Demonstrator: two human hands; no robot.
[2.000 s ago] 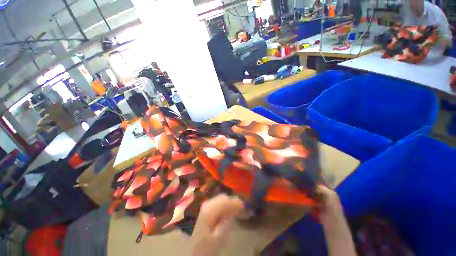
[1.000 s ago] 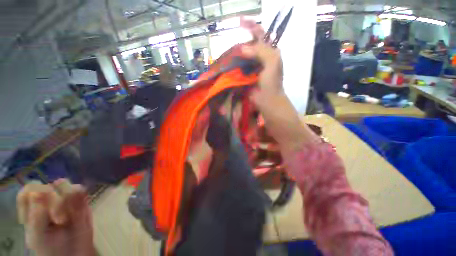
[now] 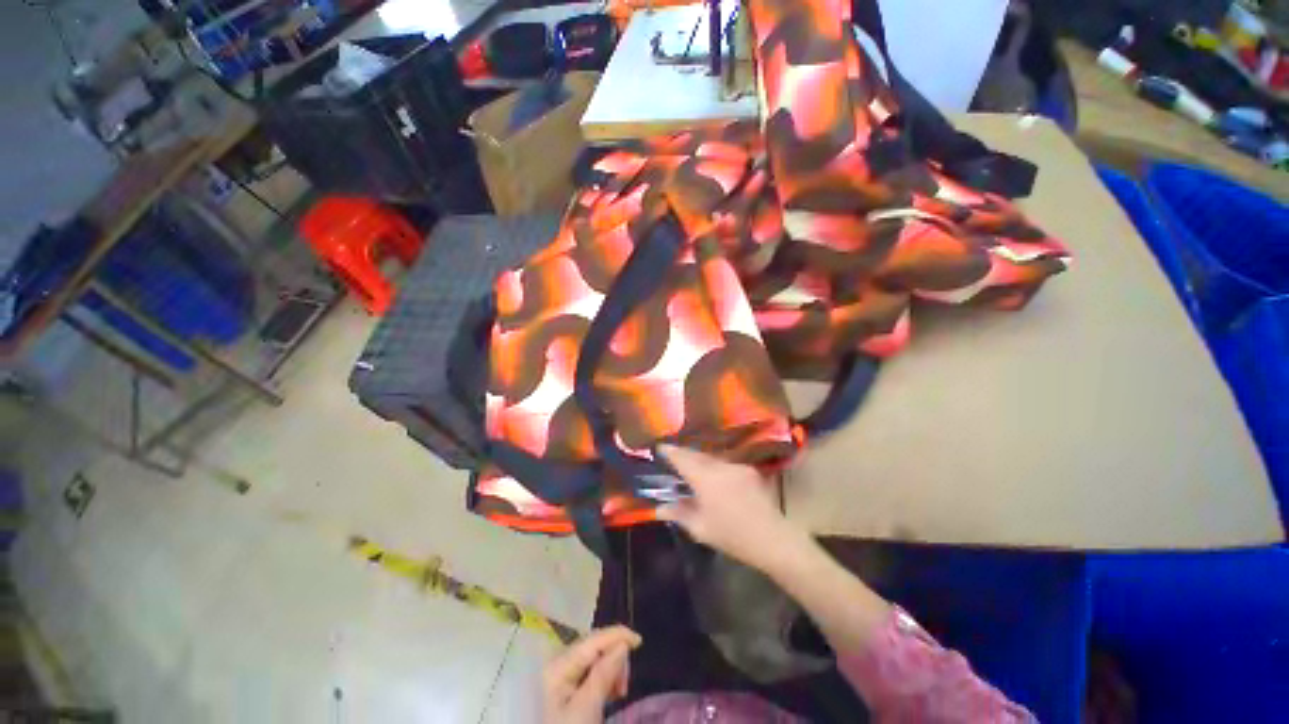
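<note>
A tote bag [image 3: 664, 361] with a wavy brown, orange, pink and white print lies at the table's left front, partly over a dark grey crate. Its black strap [image 3: 608, 318] loops over the panel, and a thin orange edge shows along its near rim. My right hand [image 3: 724, 506] is at this rim, closed around small silvery snips [image 3: 659, 488] that are mostly hidden. My left hand [image 3: 591, 673] is below the bag at the bottom edge, clear of the cloth, fingertips together; whether it pinches a thread cannot be told.
More printed bags [image 3: 905, 241] are heaped behind on the tan board table [image 3: 1046, 424]. The dark grey crate [image 3: 467, 311] stands left of the table, with a red stool [image 3: 361, 243] and a cardboard box [image 3: 530, 149] beyond. Blue bins [image 3: 1173, 622] stand at the right and front right.
The bag raised and turned in my right hand a second ago now lies flat with its print up. My right hand has come down to its rim; my left hand has moved right.
</note>
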